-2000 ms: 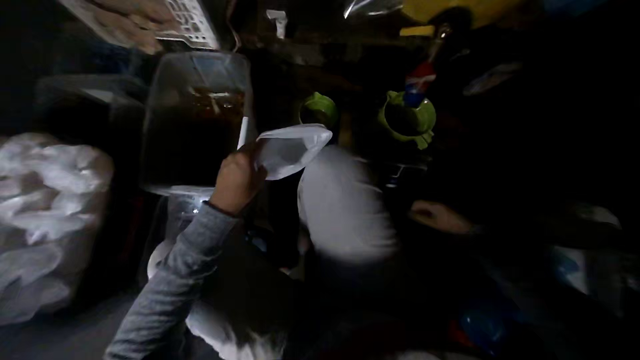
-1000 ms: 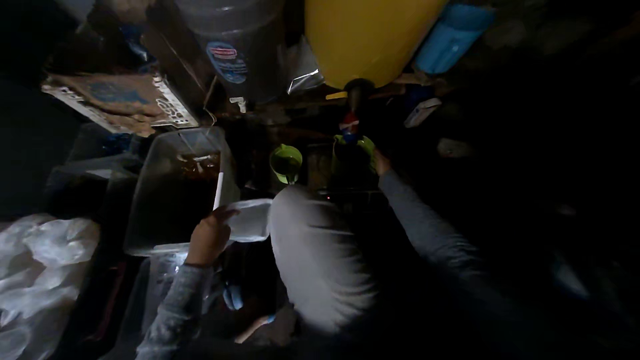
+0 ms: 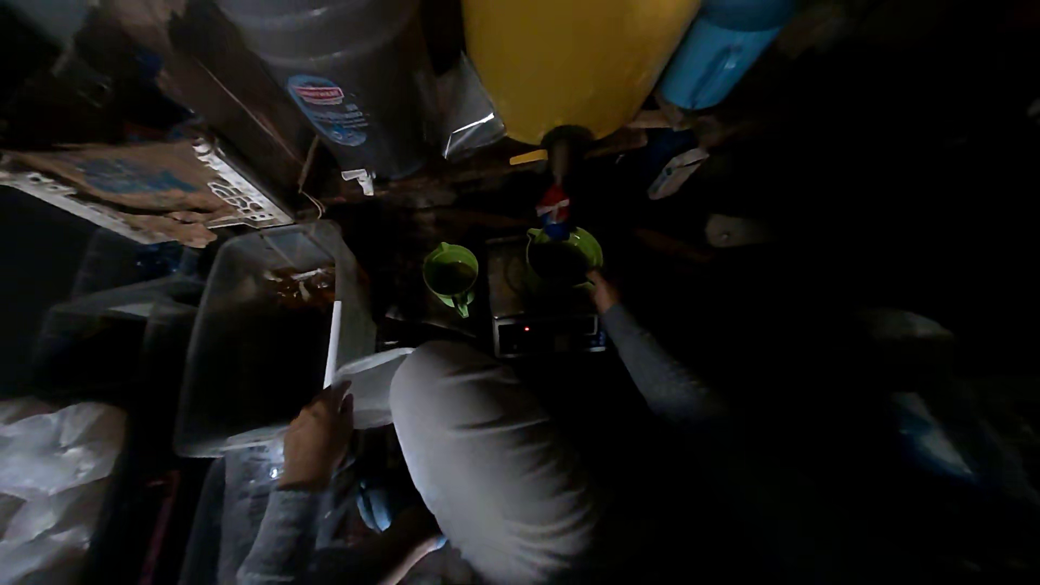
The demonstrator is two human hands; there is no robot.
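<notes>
My left hand [image 3: 317, 431] grips a clear plastic bag [image 3: 374, 386] at its edge, beside a white strip on the clear plastic bin. The bag reaches to my knee. My right hand [image 3: 602, 291] holds the handle side of a green plastic jug [image 3: 591, 248]. That jug is over a weighing scale [image 3: 544, 335] with a small red light, below the spout [image 3: 556, 207] of a yellow container [image 3: 577, 65]. Darkness hides whether the jug rests on the scale. A second green jug [image 3: 450, 272] stands left of the scale, its handle towards me.
A clear plastic bin [image 3: 199, 349] with brownish contents is at left, near white plastic bags [image 3: 61, 455]. A grey barrel [image 3: 349, 73] with a white tap and a blue container [image 3: 723, 57] flank the yellow one. A cardboard box [image 3: 122, 183] sits upper left.
My right hand has moved up and forward to the right green jug since the oldest frame. My left hand still holds the bag, now lower beside my knee. The view has shifted to show the containers.
</notes>
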